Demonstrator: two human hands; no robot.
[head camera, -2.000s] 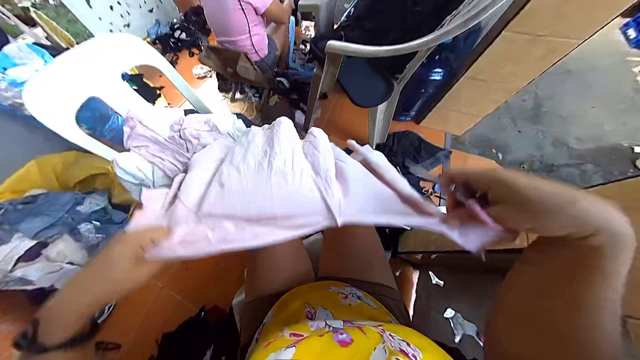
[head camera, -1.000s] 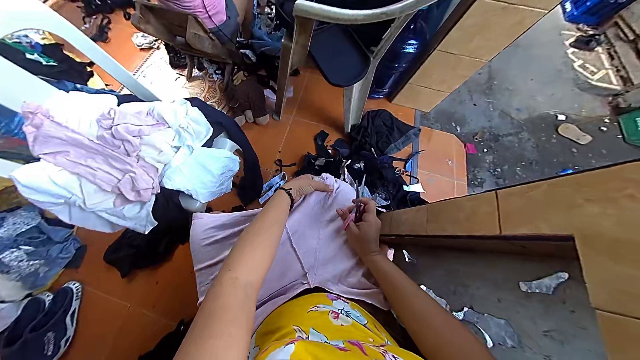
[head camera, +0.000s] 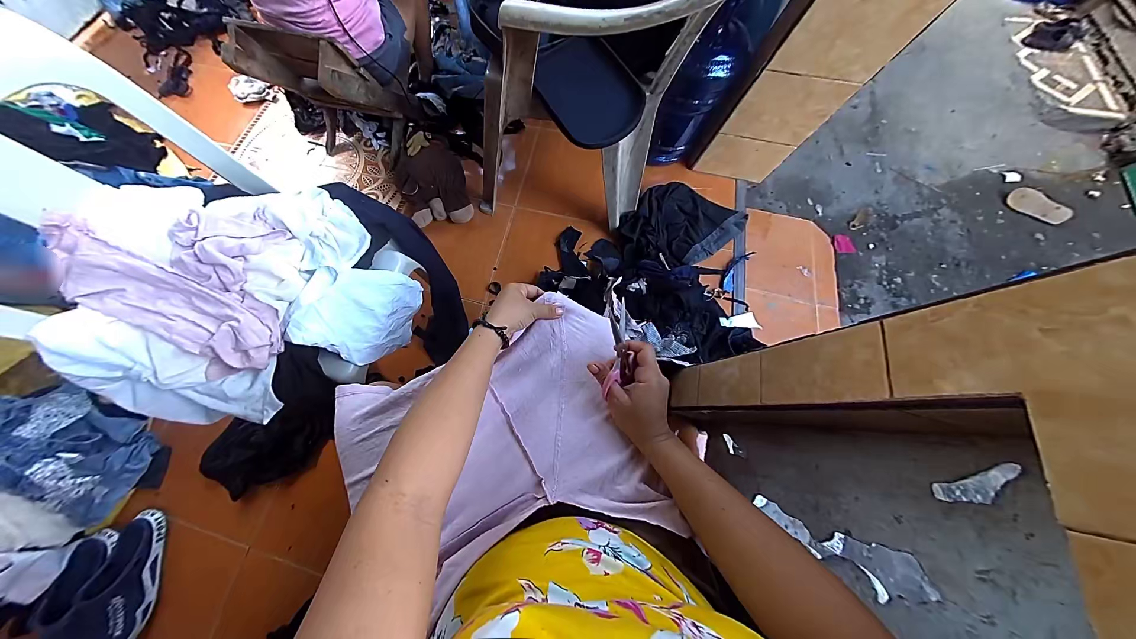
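Note:
A pale pink cloth garment (head camera: 515, 417) with visible seams lies spread across my lap. My left hand (head camera: 519, 311) pinches its far edge between thumb and fingers, a dark bracelet at the wrist. Scissors (head camera: 621, 342) with pink on the handles are in my right hand (head camera: 637, 389), at the garment's right edge, their parted blades pointing away from me. Past the blades, black fabric scraps (head camera: 666, 311) lie heaped on the floor.
White and pink clothes (head camera: 204, 293) are piled on a white plastic chair (head camera: 133, 71) at left. Another plastic chair (head camera: 630, 169) stands ahead beside a blue water jug (head camera: 706, 89). A seated person (head camera: 337, 27) is beyond. A tiled ledge (head camera: 816, 368) runs at right.
Two seconds ago both hands held the garment stretched wide in the air; now it rests on my lap. My hands have come closer together. The view has shifted down and right.

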